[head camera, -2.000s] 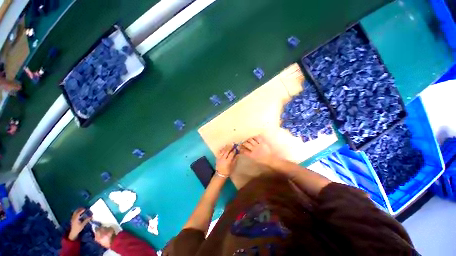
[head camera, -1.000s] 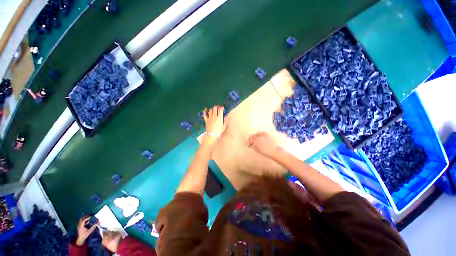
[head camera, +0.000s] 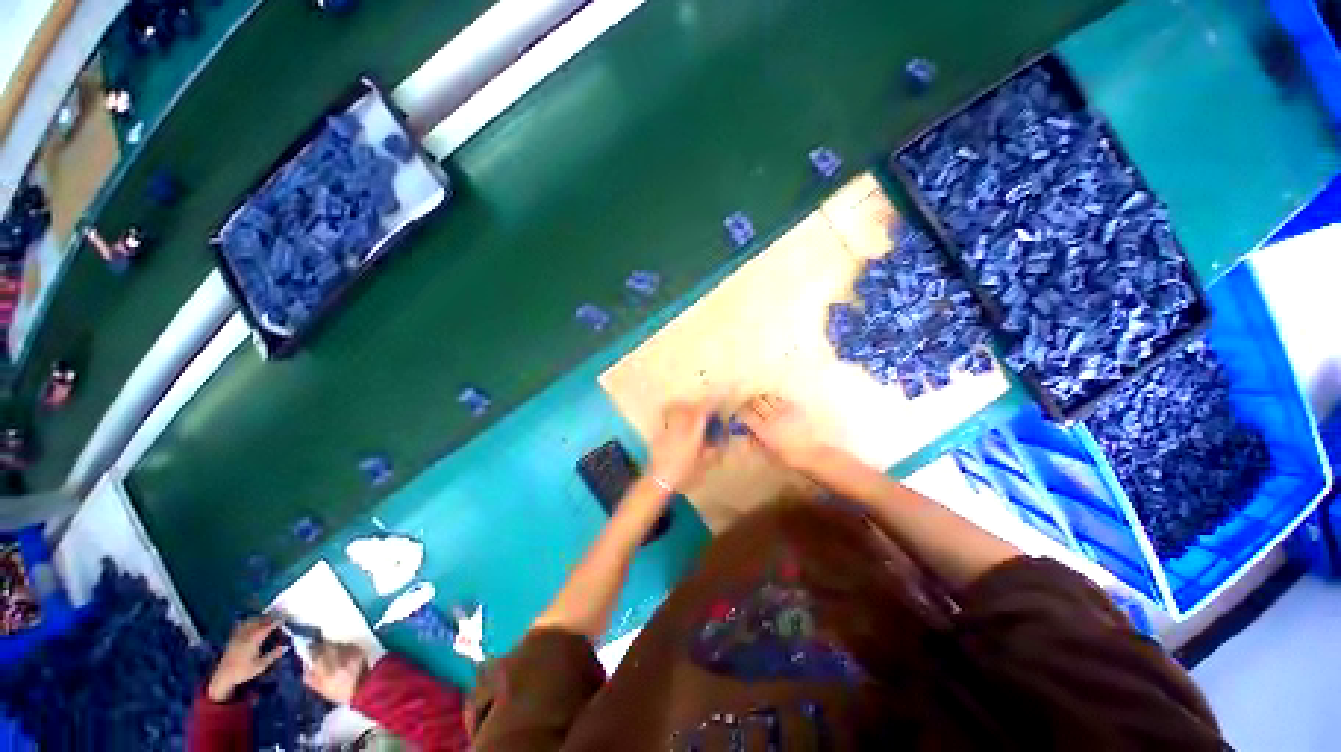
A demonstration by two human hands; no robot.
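My left hand (head camera: 681, 445) and my right hand (head camera: 774, 429) are close together over the tan board (head camera: 706, 360). A small dark blue plastic part (head camera: 718, 429) shows between their fingertips. Both hands seem to hold it; whether it is one piece or two is too small to tell. A heap of blue parts (head camera: 915, 323) lies on the right side of the board.
A black tray of blue parts (head camera: 1052, 221) and a blue crate (head camera: 1277, 426) stand at the right. A phone (head camera: 609, 473) lies left of the board. Single parts lie along the green belt (head camera: 574, 191). A neighbour's hands (head camera: 335, 671) are at lower left.
My left hand has come back from the belt edge to the board and met my right hand at a part. Another part lies on the belt near the board, and the parts there have shifted.
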